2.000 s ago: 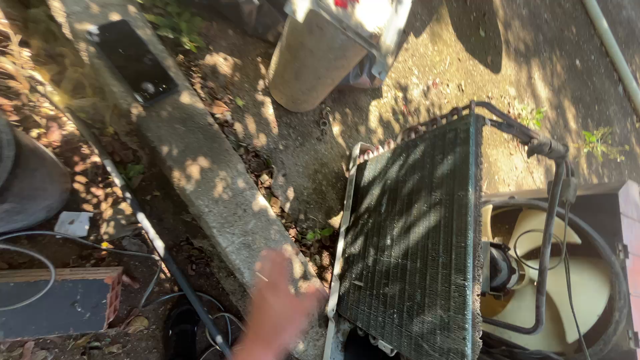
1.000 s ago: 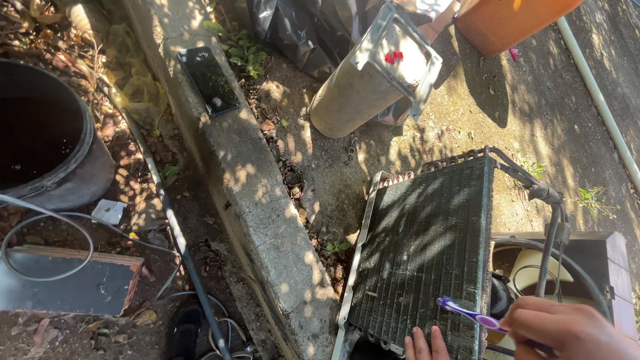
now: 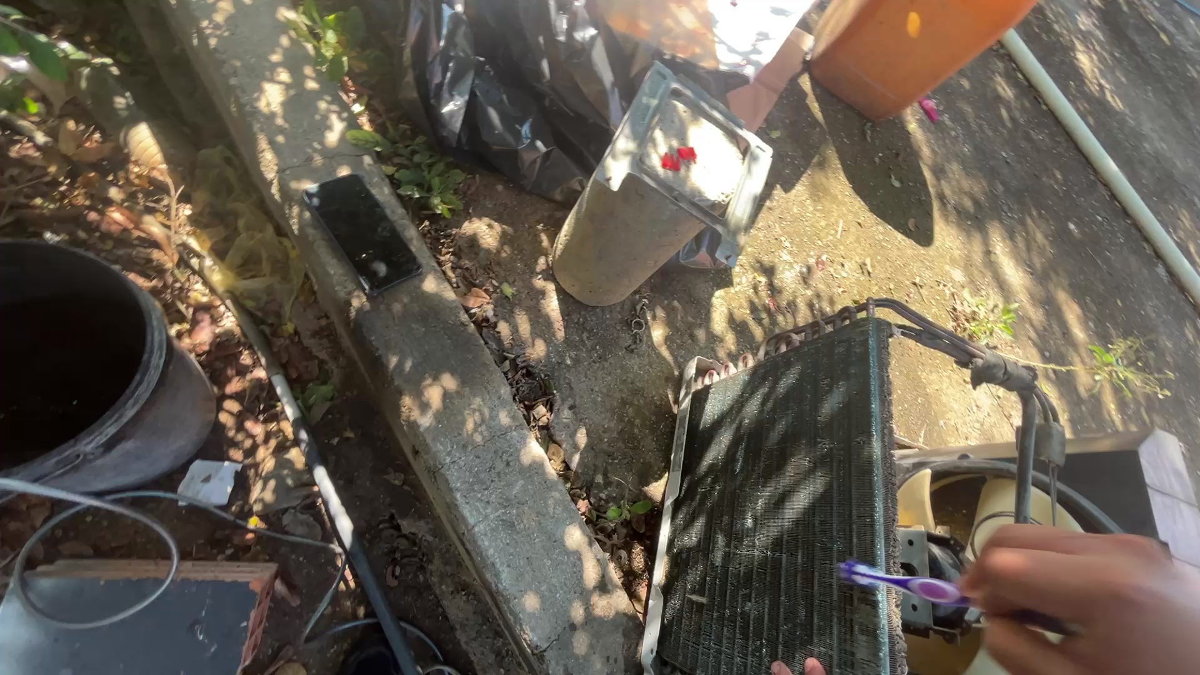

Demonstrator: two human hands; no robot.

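Observation:
A finned heat-exchanger coil with copper return bends leans at lower right, its dark fins facing up. My right hand holds a purple and white toothbrush, whose head lies over the coil's right part. Only fingertips of my left hand show, at the coil's bottom edge; the rest is out of frame. Bent pipes run from the coil's top right corner, past a cream fan and its motor.
A concrete curb crosses diagonally, bearing a black phone. Behind the coil stand a cylindrical container, a black plastic bag and an orange container. A dark bucket, loose cable and hose are at left.
The right hand, empty-looking and over the curb two seconds ago, came to the coil with the toothbrush by one second ago. The view has shifted.

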